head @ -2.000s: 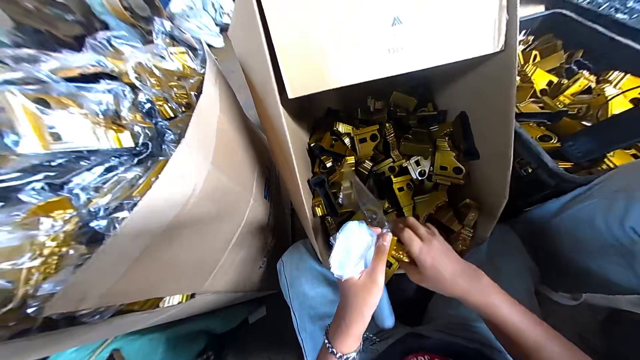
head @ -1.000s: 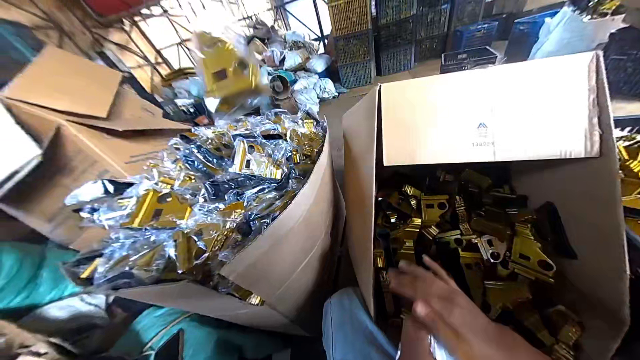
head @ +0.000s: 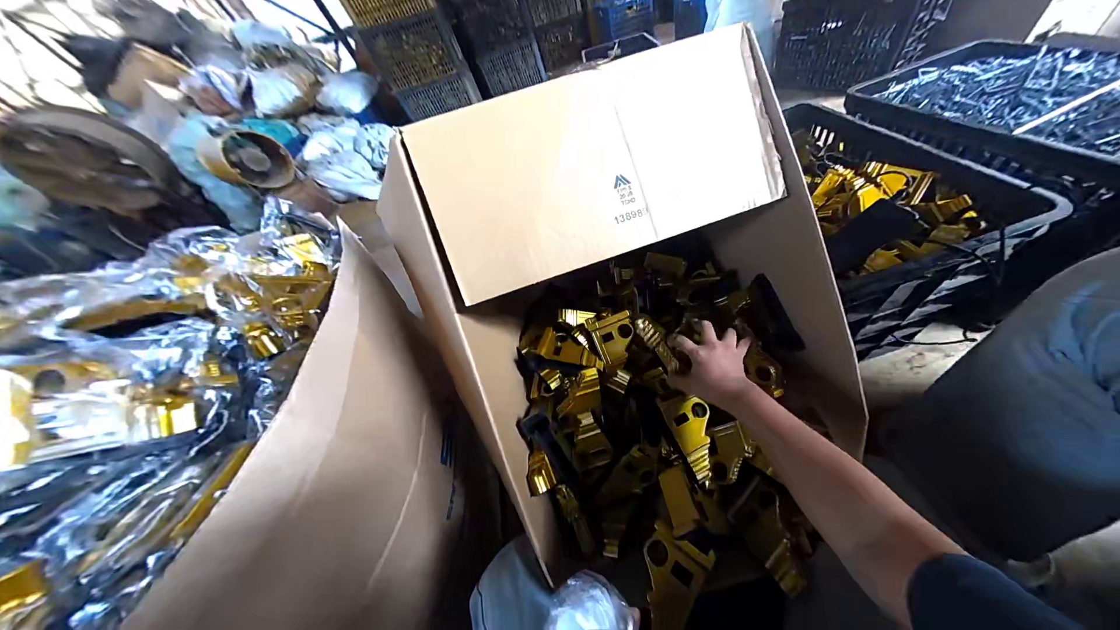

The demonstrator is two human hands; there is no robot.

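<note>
My right hand (head: 713,363) reaches deep into an open cardboard box (head: 490,376), fingers apart and touching a heap of gold-coloured metal brackets (head: 687,429). It does not visibly hold any of them. Only a sliver of my left hand (head: 632,618) shows at the bottom edge, against a crumpled clear plastic bag (head: 588,602) that it appears to grip; the rest is out of view. Close to the bag, a larger gold bracket with round and square holes (head: 675,569) lies near the box's front. Left of this box, a second cardboard box (head: 350,420) holds brackets wrapped in clear plastic (head: 166,367).
A raised cardboard flap (head: 560,175) spans the box's far side. To the right are a black crate (head: 1024,206) with gold parts and another black crate (head: 971,144) full of small metal pieces. Stacked crates (head: 411,61) and plastic bundles (head: 289,87) stand behind.
My right hand was by the plastic bag two seconds ago and now reaches farther into the box. The blurred gold part in mid-air above the wrapped pile one second ago no longer shows there.
</note>
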